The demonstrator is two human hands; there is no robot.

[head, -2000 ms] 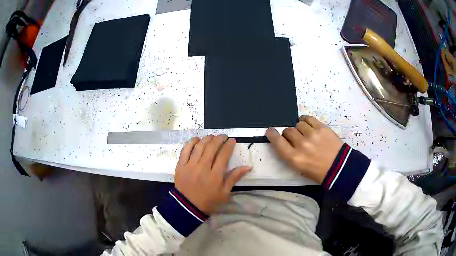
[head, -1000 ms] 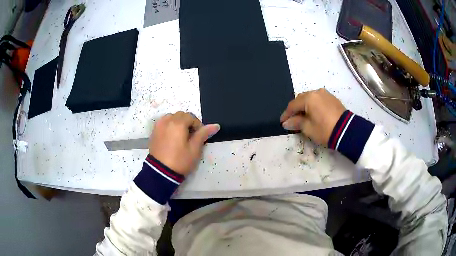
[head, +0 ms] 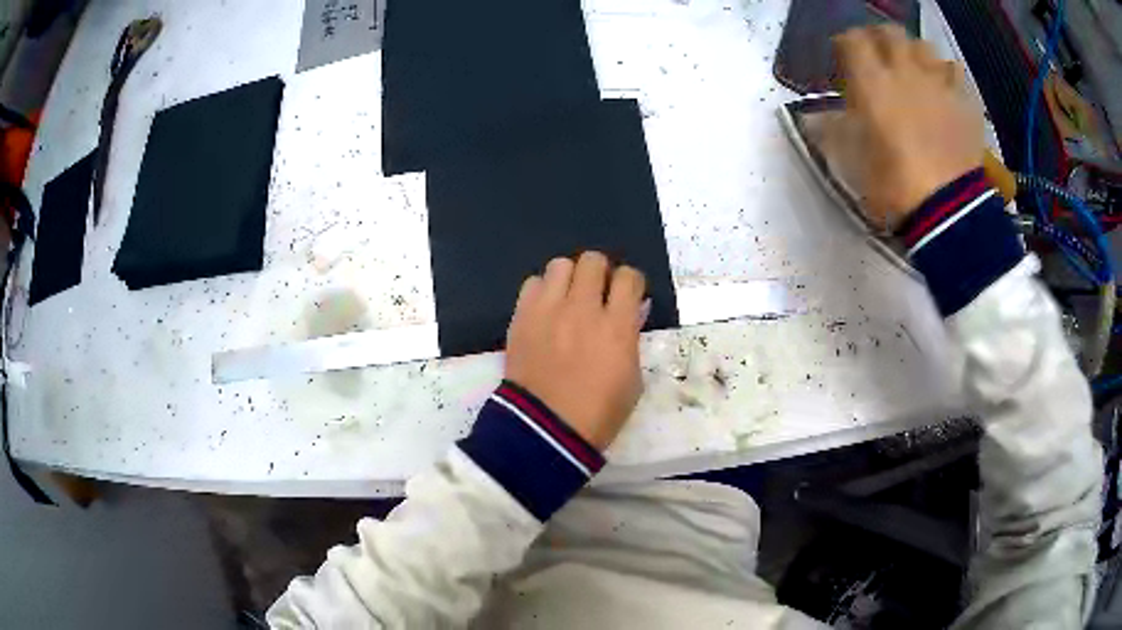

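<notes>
A black fabric piece (head: 541, 209) lies near the table's front edge. A long pale metal strip (head: 326, 354) shows on both sides of its near edge; the middle of the strip is hidden under the fabric. My left hand (head: 578, 351) holds down the fabric's near edge, fingers bent and close together. My right hand (head: 908, 129) is blurred and lies over the handle of the iron (head: 827, 150). It hides most of the handle, so its grip cannot be made out. The iron lies flat at the right.
Another black piece (head: 486, 74) overlaps beyond the working one. A thick black stack (head: 203, 185), a small black piece (head: 64, 231) and dark scissors (head: 117, 99) lie left. A marked grey plate (head: 338, 31) is at the far side, a dark pad (head: 812, 43) beyond the iron, a blue hose (head: 1089, 234) right.
My right hand has left the fabric edge and moved right to the iron. My left hand has shifted from the fabric's left corner to the right part of its near edge. The near edge now lies over the strip.
</notes>
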